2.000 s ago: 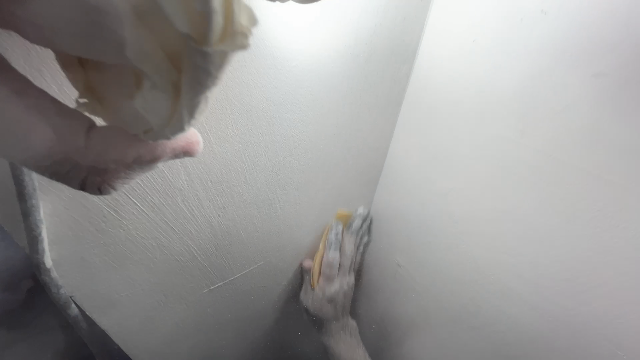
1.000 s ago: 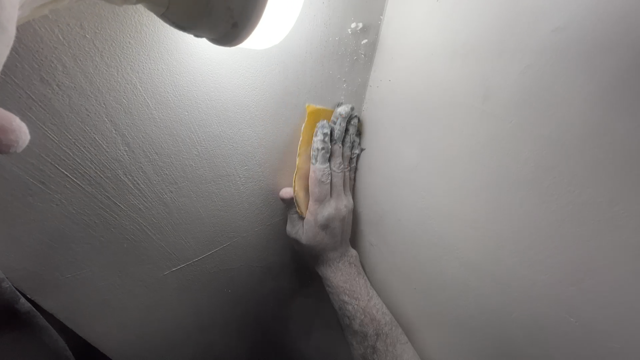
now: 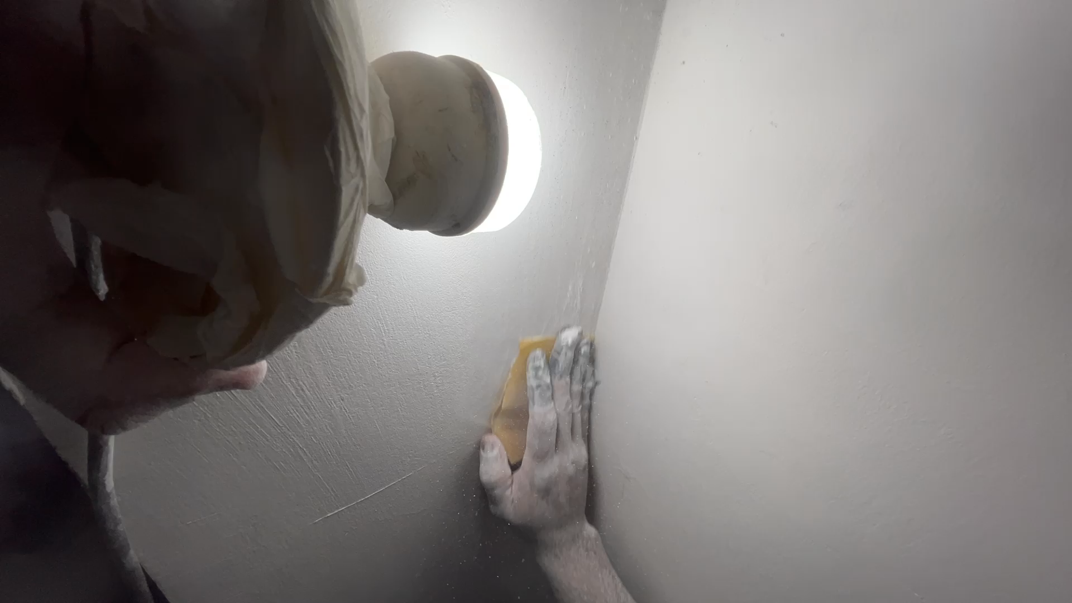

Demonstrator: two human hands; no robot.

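Observation:
My right hand (image 3: 548,452) lies flat against the grey wall by the corner, its back towards me and its fingers pointing up. Under its fingers is a folded sheet of yellow sandpaper (image 3: 511,414), pressed to the wall. Pale dust coats the fingers. At the left, my left hand (image 3: 172,385) grips a lit work lamp (image 3: 435,146) by its wrapped body, with the thumb showing below. The wrapping (image 3: 327,167) looks like crumpled tape or plastic and hides most of that hand's fingers. The lamp's glowing end faces the corner above my right hand.
A smooth pale wall (image 3: 821,301) meets the textured grey wall (image 3: 402,352) at a corner line. The textured wall bears fine ridges and one longer scratch (image 3: 368,496). A dusty cable or hose (image 3: 105,502) hangs at the lower left. Dark cloth is beside it.
My right hand, with the sandpaper, went up along the corner and has since come back down. The lamp in my left hand has come further into view than one second ago.

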